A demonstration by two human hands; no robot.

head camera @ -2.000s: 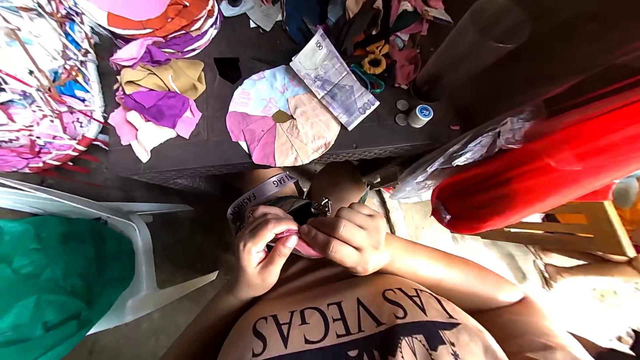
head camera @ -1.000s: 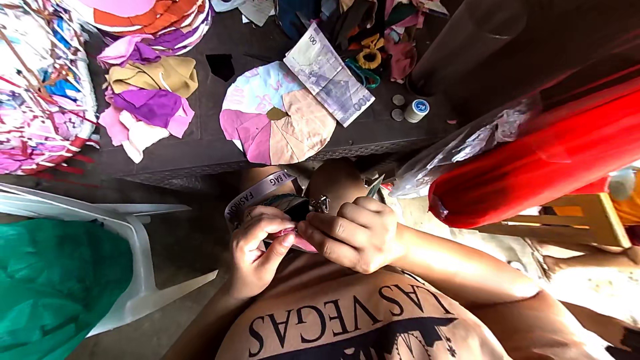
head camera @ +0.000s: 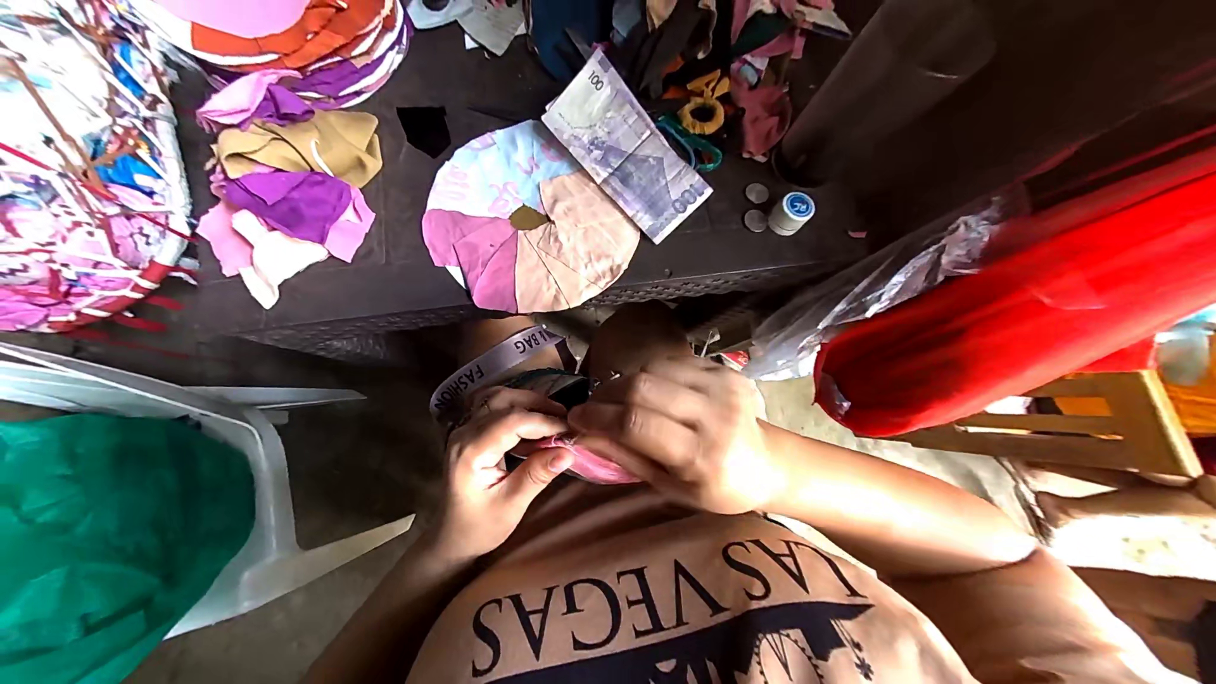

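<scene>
Low in my lap, my left hand (head camera: 508, 456) pinches a small piece of pink fabric (head camera: 598, 463) between thumb and fingers. My right hand (head camera: 679, 427) grips the same fabric from the other side, its fingers bent over it. A dark item partly shows behind the hands, with a printed strap (head camera: 494, 366) beside it. On the dark table (head camera: 399, 275) in front lies a round patchwork of fabric (head camera: 532, 223) in blue, pink and peach. A banknote (head camera: 627, 142) overlaps its right edge. A small spool-like container (head camera: 790, 213) stands right of that, beside two coins (head camera: 755, 207).
Fabric scraps (head camera: 294, 190) and stacked fabric rounds (head camera: 285, 47) lie on the table's left part, near a large basket-like bundle (head camera: 85, 171). Teal-handled scissors (head camera: 691, 142) lie among scraps. A white plastic chair (head camera: 271, 494) is at left, a red wrapped roll (head camera: 1026, 304) at right.
My hands stay together on the pink fabric. My right hand's fingers have shifted a little, and more of the pink fabric shows below them than one second ago.
</scene>
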